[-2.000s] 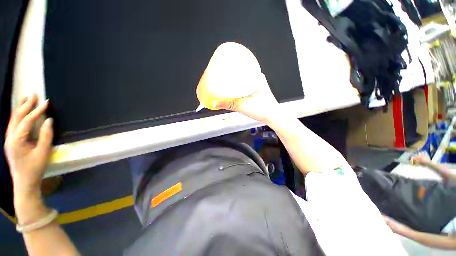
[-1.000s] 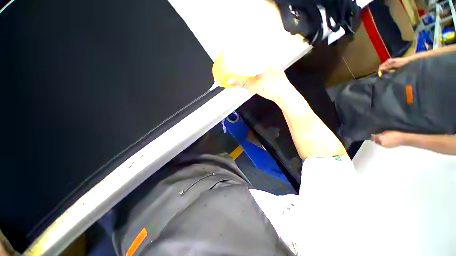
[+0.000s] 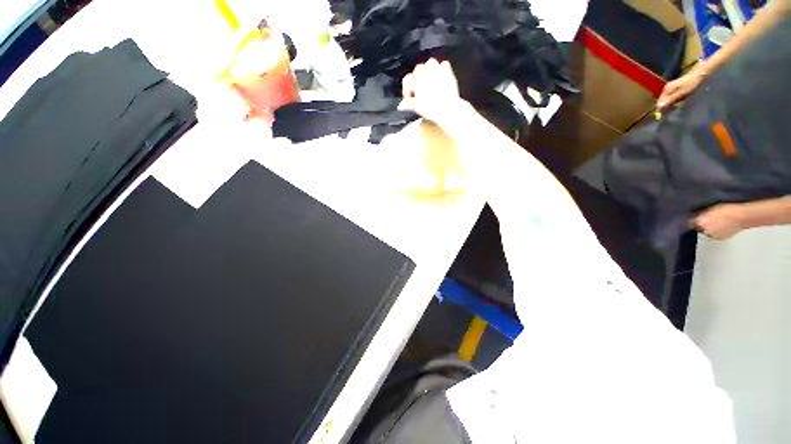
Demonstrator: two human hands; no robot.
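A black fabric panel (image 3: 217, 303) with square notches at its corners lies on the white table, with a narrow strip line along its near edge. My right hand (image 3: 432, 91) is above the right part of the table, fingers curled, at the end of a black strip (image 3: 325, 120). Whether it grips the strip is not clear. A pale yellow-orange shape (image 3: 441, 165), seemingly the glue bottle, is on the table just below this hand, washed out by glare. My left hand is out of the picture.
A stack of black panels (image 3: 78, 147) lies beyond the panel. A pink-red cup (image 3: 267, 82) with a yellow handle stands at the back, beside a heap of black strips (image 3: 460, 43). Another person's hands (image 3: 724, 220) and dark apron are at the right.
The view has swung right, showing the notches, stack and cup. My right hand has left the panel edge and the bottle, and is now by the black strips. My left hand has gone from view.
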